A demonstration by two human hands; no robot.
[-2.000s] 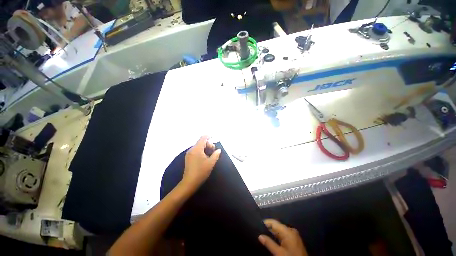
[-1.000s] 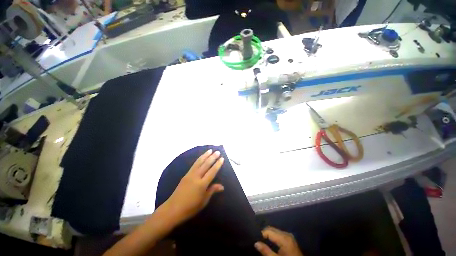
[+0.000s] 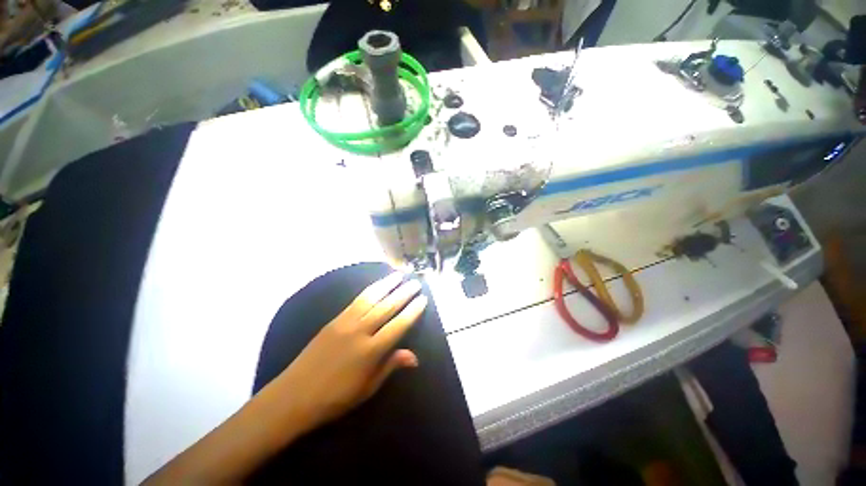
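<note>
A black cut panel (image 3: 313, 318) with a curved top lies on the white table, its upper corner at the bright spot by the needle area of the white sewing machine (image 3: 655, 161). My left hand (image 3: 356, 351) lies flat on the panel, fingers spread a little, fingertips at that corner. The presser foot and needle are washed out by glare. My right hand (image 3: 520, 477) is mostly cut off by the bottom edge, beside the panel's right edge; its fingers cannot be made out.
Scissors with red and orange-yellow loops (image 3: 591, 302) lie on the machine bed. A stack of black panels (image 3: 81, 285) lies at left. A green ring (image 3: 309, 106) circles the grey post (image 3: 384, 81). Dark strips (image 3: 745, 408) lie on the pale surface at right.
The panel and my left hand have moved up to the needle area. My left hand has gone from pinching the corner to lying flat. The view has come closer; my right hand has mostly left the picture.
</note>
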